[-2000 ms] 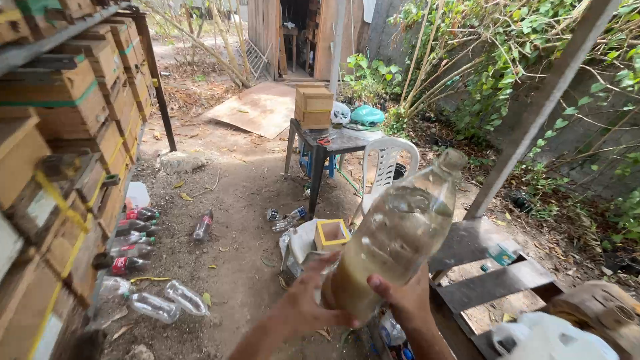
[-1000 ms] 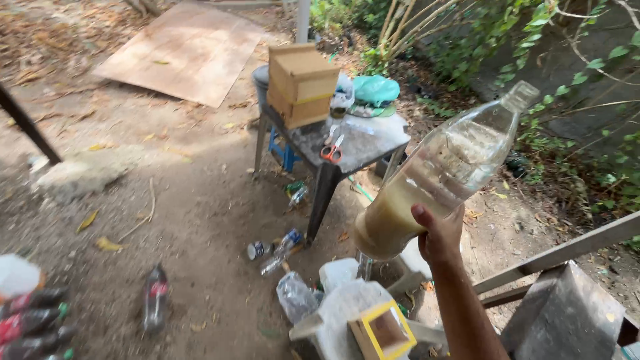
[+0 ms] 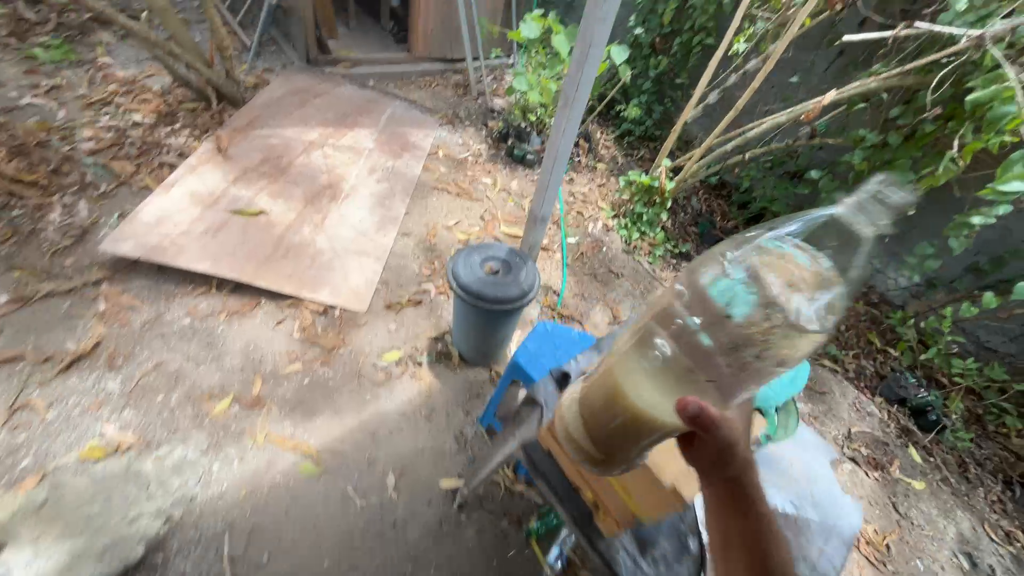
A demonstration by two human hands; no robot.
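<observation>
My right hand (image 3: 716, 448) grips a large clear plastic bottle (image 3: 696, 352) around its lower side, the thumb towards me. The bottle leans with its neck up to the right, and cloudy, yellowish-brown liquid lies in its lower part. It looks uncapped, though the neck is blurred. Behind and below the bottle stands a small table (image 3: 576, 512) with a wooden box (image 3: 620, 504) on it, partly hidden by the bottle. A turquoise plastic bag (image 3: 784, 396) shows just right of the bottle. My left hand is out of view.
A lidded grey bin (image 3: 488, 304) stands at the foot of a metal post (image 3: 568, 128), beside a blue plastic stool (image 3: 552, 352). A flat board (image 3: 288, 192) lies on the ground at upper left. A green hose (image 3: 562, 248) runs behind the post. Branches and leafy plants border the right.
Two seconds ago both hands held the bottle; my left hand has since let go and left the view. The view has moved closer to the table and bin.
</observation>
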